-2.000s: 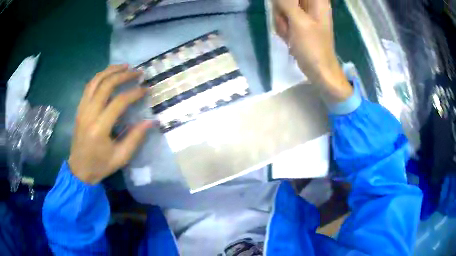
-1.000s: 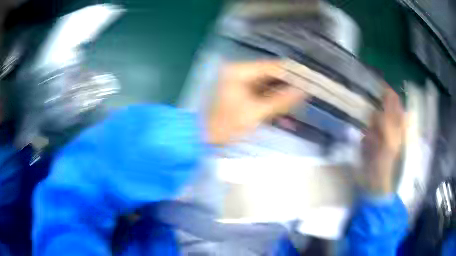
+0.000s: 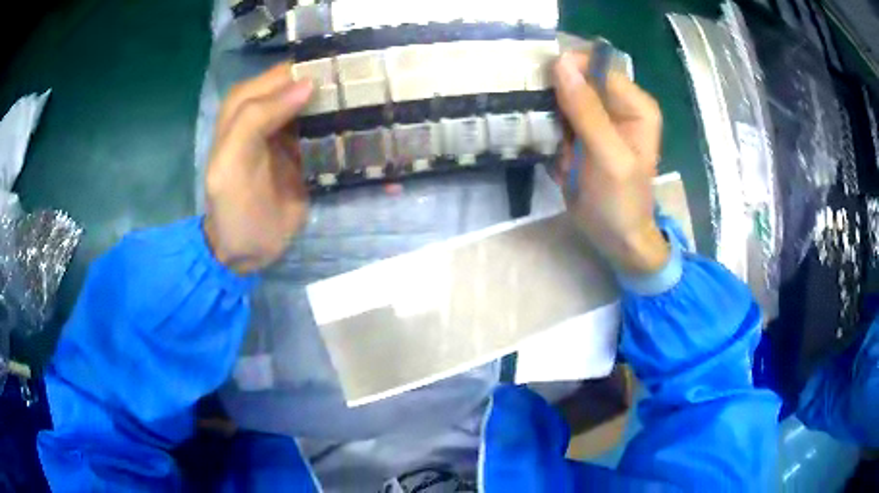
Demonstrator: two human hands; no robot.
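Note:
A dark PCB panel (image 3: pixel 424 116) with rows of shiny silver and pale squares is held up at the top centre. My left hand (image 3: pixel 255 173) grips its left edge. My right hand (image 3: pixel 612 154) grips its right edge, with a thin dark bluish tool, possibly tweezers (image 3: pixel 601 64), also in it. The grey-beige adhesive sheet (image 3: pixel 472 298) with white edges lies slanted below the panel. A white paper sheet (image 3: pixel 569 349) shows under it.
A grey-blue pad (image 3: pixel 405 231) lies under the panel on the green mat (image 3: pixel 125 144). Another panel (image 3: pixel 258 21) is partly visible at upper left. Clear plastic is at the left (image 3: pixel 39 250) and right (image 3: pixel 795 144). A blue sleeve (image 3: pixel 843 390) shows at the far right.
The panel has gone from lying slanted on the pad to being raised, level and closer to the camera. Both hands now hold its sides. The view was turned and blurred in between.

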